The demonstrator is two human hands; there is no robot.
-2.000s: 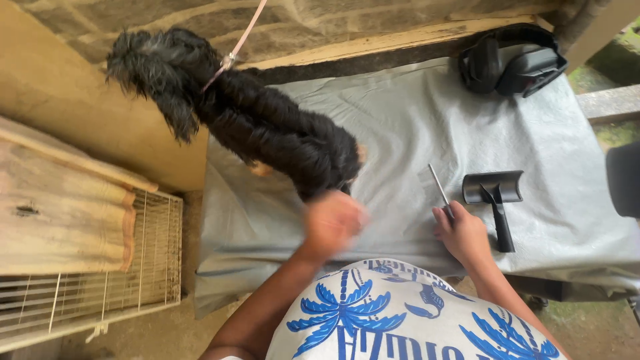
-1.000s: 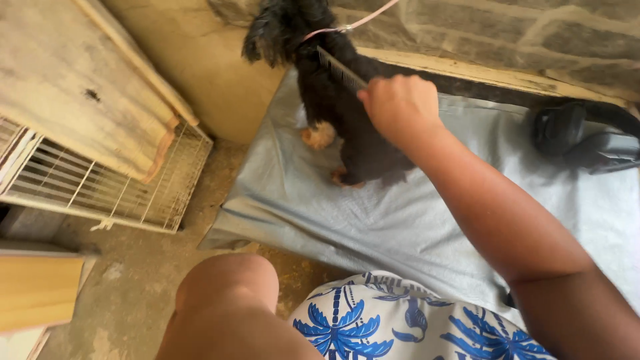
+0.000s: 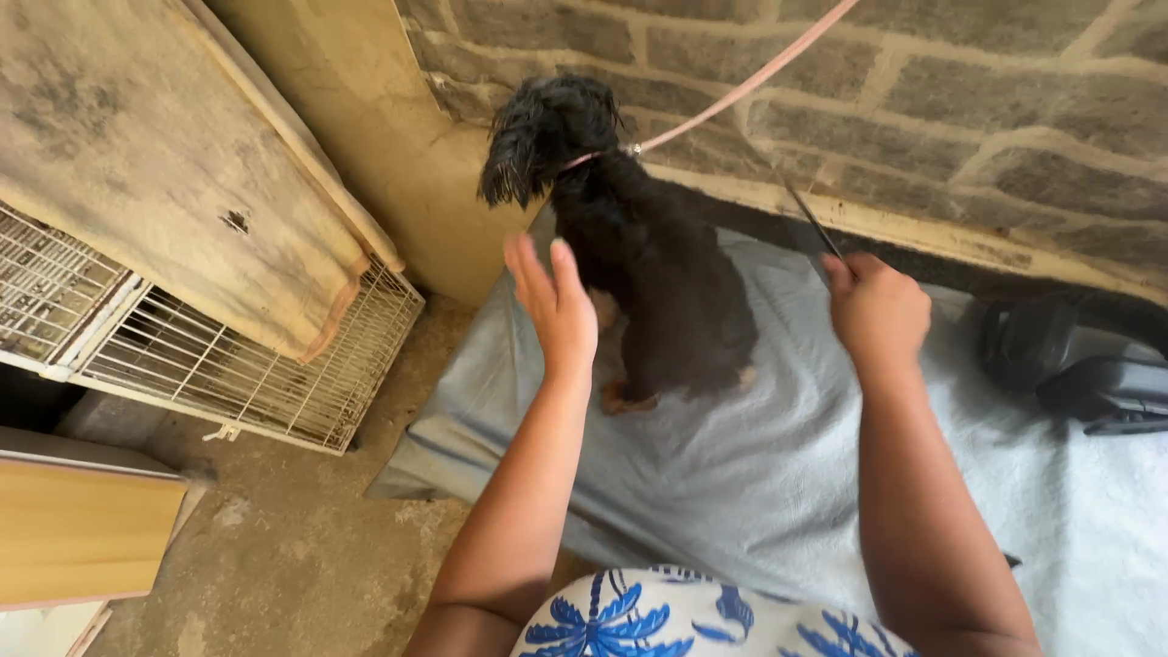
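A black dog (image 3: 666, 274) with tan paws is on a grey cloth-covered table (image 3: 712, 484), its head toward the wall at the upper left. A pink leash (image 3: 753, 80) runs from its collar up to the right. My left hand (image 3: 557, 306) is raised at the dog's left side, fingers apart, holding nothing; whether it touches the coat is unclear. My right hand (image 3: 878, 306), right of the dog and apart from it, grips a thin metal comb (image 3: 812, 219), blurred, pointing up and left.
Black earmuffs (image 3: 1104, 365) lie on the table at the right. A block wall (image 3: 995, 119) stands behind. To the left are a white wire cage (image 3: 265, 365) partly under a stained cloth (image 3: 182, 164), and a wooden box (image 3: 82, 529) low on the concrete floor (image 3: 301, 547).
My right hand has moved from the dog's back out to the right, still with the comb. My left hand, low at the front a second ago, is now raised beside the dog.
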